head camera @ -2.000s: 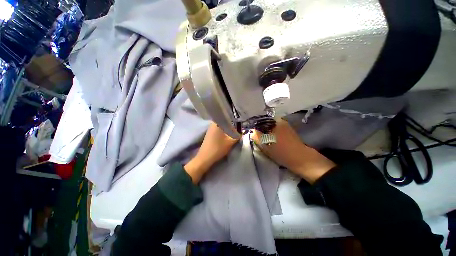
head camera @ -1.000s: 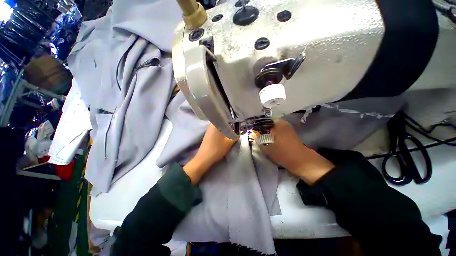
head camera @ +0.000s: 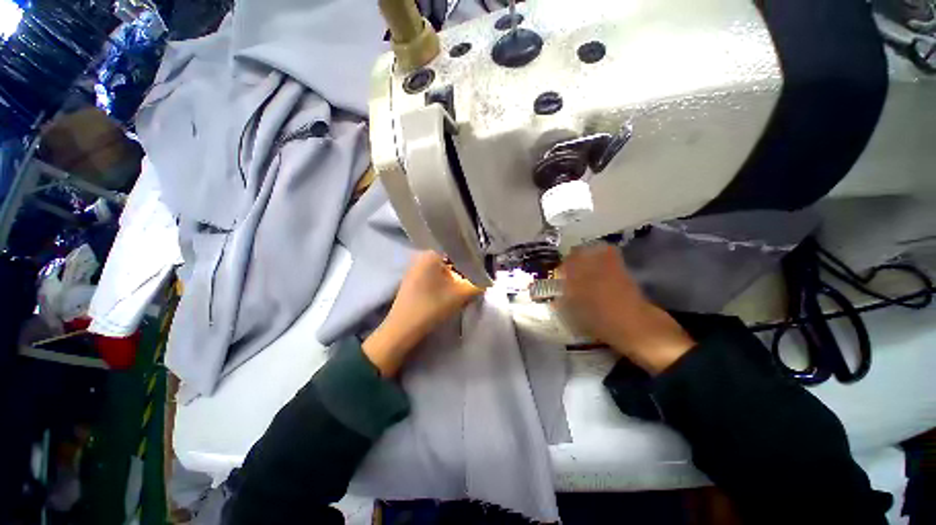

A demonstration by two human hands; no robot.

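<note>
A light grey garment panel (head camera: 493, 410) lies under the needle area of the off-white sewing machine head (head camera: 657, 103) and drapes over the table's front edge. My left hand (head camera: 423, 305) is left of the needle, its fingers closed on the cloth beside the presser foot. My right hand (head camera: 606, 303) is right of the needle, blurred, beside the knurled thumbscrew (head camera: 545, 290); its fingertips are partly hidden, and whether it holds anything cannot be told. The needle area is brightly lit. The white tension knob (head camera: 568, 203) is above it.
A large heap of grey panels (head camera: 277, 174) lies on the left of the white table (head camera: 246, 426). Black-handled scissors (head camera: 821, 333) lie at the right among dark cord. A grey scrap (head camera: 708, 261) lies behind my right hand. A cardboard box (head camera: 90, 149) is at the far left.
My right hand has moved slightly right, off the cloth by the needle, baring more of the table and plate there. My left hand has shifted slightly left. The view has shifted a little.
</note>
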